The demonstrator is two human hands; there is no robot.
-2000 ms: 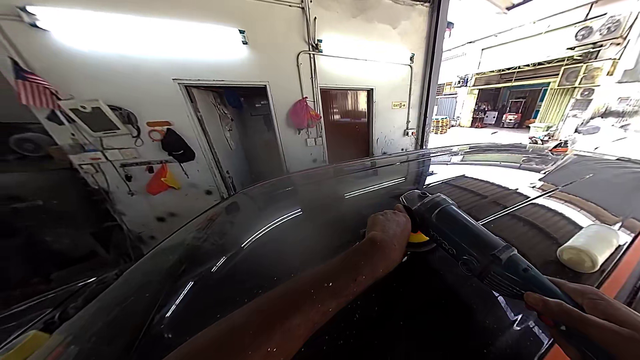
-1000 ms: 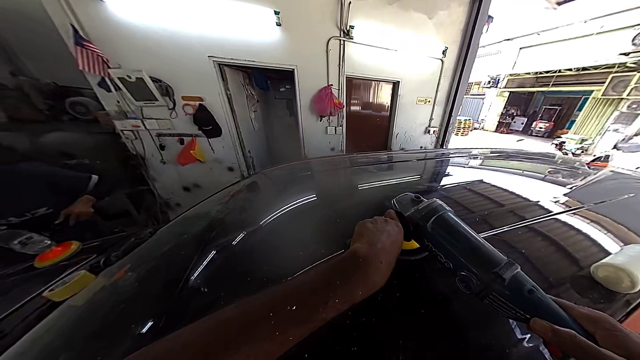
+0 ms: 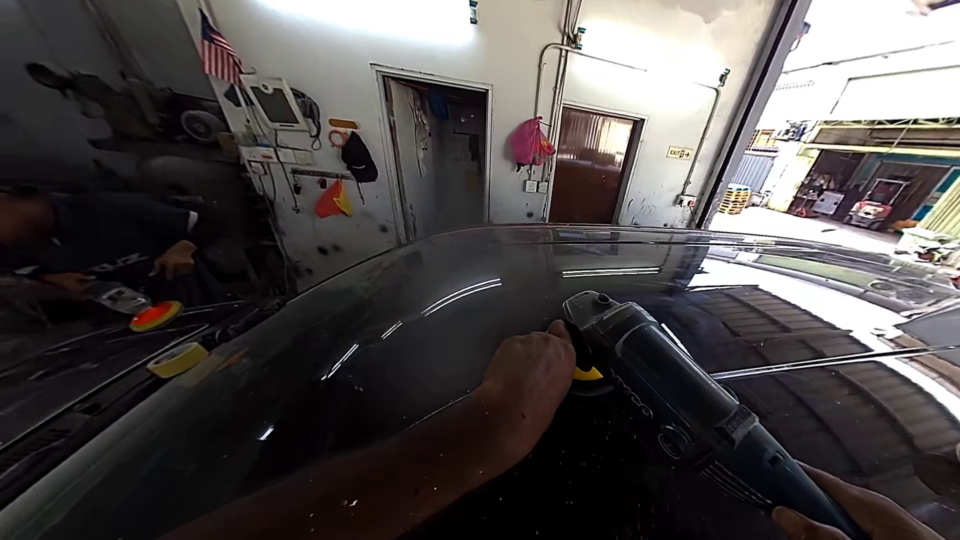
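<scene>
A dark rotary polisher (image 3: 667,375) lies slantwise over the glossy black car roof (image 3: 450,330), its head to the upper left and its rear handle to the lower right. My left hand (image 3: 531,367) is closed around the side handle by the polisher's head. Part of a yellow-edged pad (image 3: 589,373) shows under the head, against or just above the roof; the contact itself is hidden. My right hand (image 3: 847,506) grips the rear handle at the lower right edge. Small pale specks dot the dark surface near my left forearm.
At the left, a co-worker's hand (image 3: 174,259) is near a clear bottle (image 3: 124,298) and an orange and yellow pad (image 3: 156,316). A yellow tape roll (image 3: 178,360) rests by the windscreen's lower edge. Behind the car are a wall and two doorways; a pink bag (image 3: 531,142) hangs between them.
The view has turned left, bringing the co-worker and the orange pad into sight since the oldest frame. Both my hands stay on the polisher.
</scene>
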